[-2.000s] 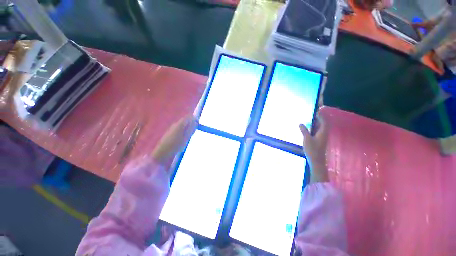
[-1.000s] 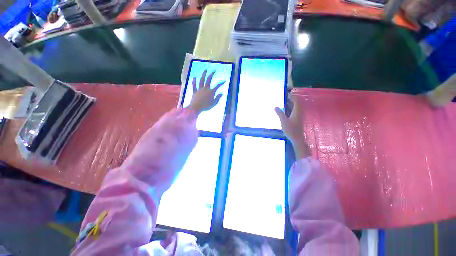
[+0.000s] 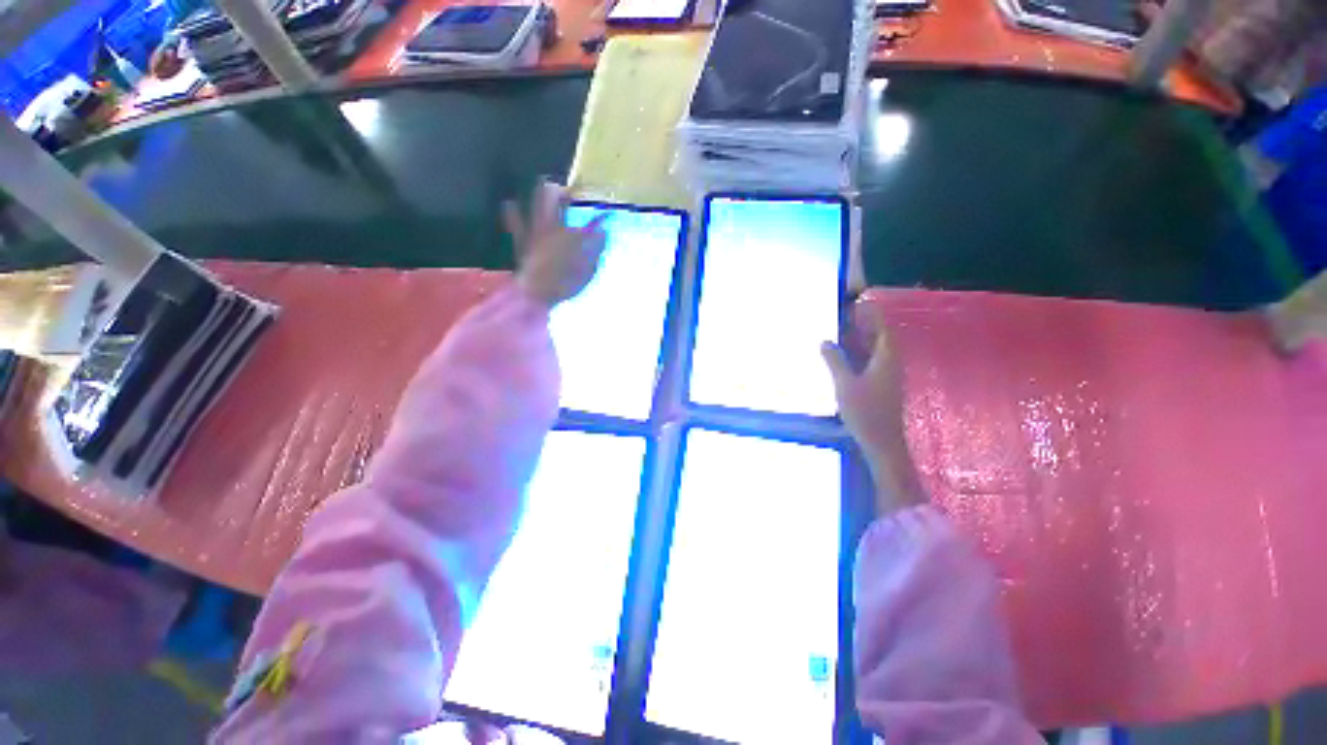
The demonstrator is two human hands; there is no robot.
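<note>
Four lit tablets lie two by two in front of me: far left, far right, near left and near right. Their screens glow white, with blue at the top of the far two. My left hand is at the upper left corner of the far left tablet, fingers spread, holding nothing; whether it touches the glass I cannot tell. My right hand is at the right edge of the far right tablet, thumb toward the screen and fingers apart. My left sleeve covers part of the left tablets.
Stacked tablets stand beyond the four, beside a yellowish board across the green belt. Another tilted stack is at left on the pink sheet. Posts rise at the left and right.
My left hand has moved from the left side onto the far left tablet's screen, then up to its upper left corner. My right hand stays at the far right tablet's edge. The view has shifted.
</note>
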